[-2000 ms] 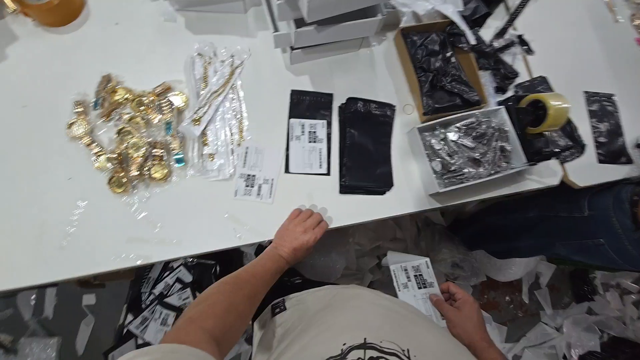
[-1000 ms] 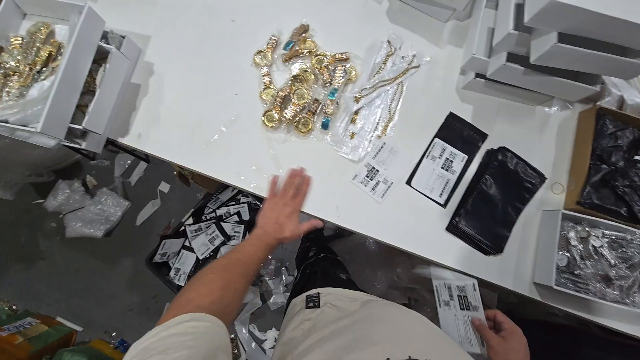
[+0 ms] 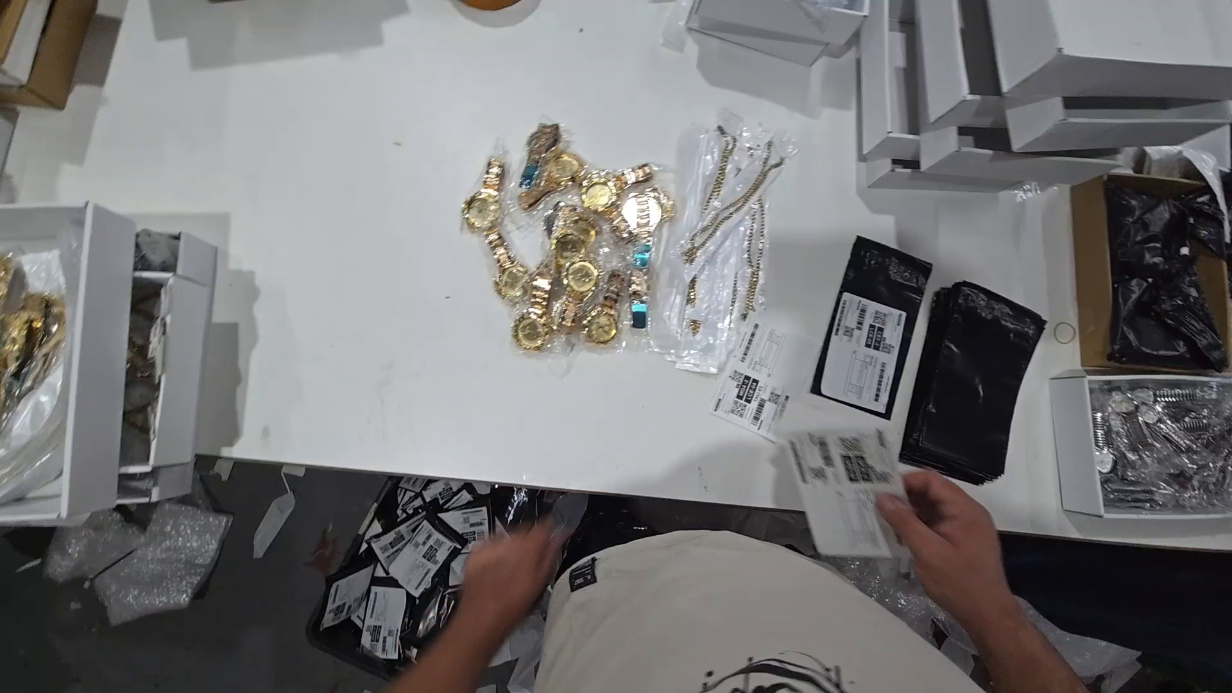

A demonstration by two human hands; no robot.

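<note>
My right hand (image 3: 948, 539) pinches a small stack of printed white labels (image 3: 847, 491) at the table's front edge. My left hand (image 3: 515, 568) is blurred, below the edge beside a black bin of labelled black packets (image 3: 414, 553); whether it holds anything is unclear. Gold-coloured watches in clear plastic (image 3: 577, 274) lie in a pile mid-table. Right of them are bagged gold-coloured chains (image 3: 722, 241), then loose printed labels (image 3: 756, 380) touching the bags. A black pouch with a white label (image 3: 871, 327) lies beside a stack of plain black pouches (image 3: 972, 385).
White boxes (image 3: 1049, 125) are stacked at the back right. A cardboard box of black plastic bags (image 3: 1092, 269) and a white box of bagged silver-coloured watches (image 3: 1078, 443) stand at the right. White boxes of watches (image 3: 106, 366) stand at the left. Plastic scraps (image 3: 159, 563) litter the floor.
My left hand has gone from over the table's front edge to below it, near the bin. My right hand has raised the labels towards the table edge. The view has swung left.
</note>
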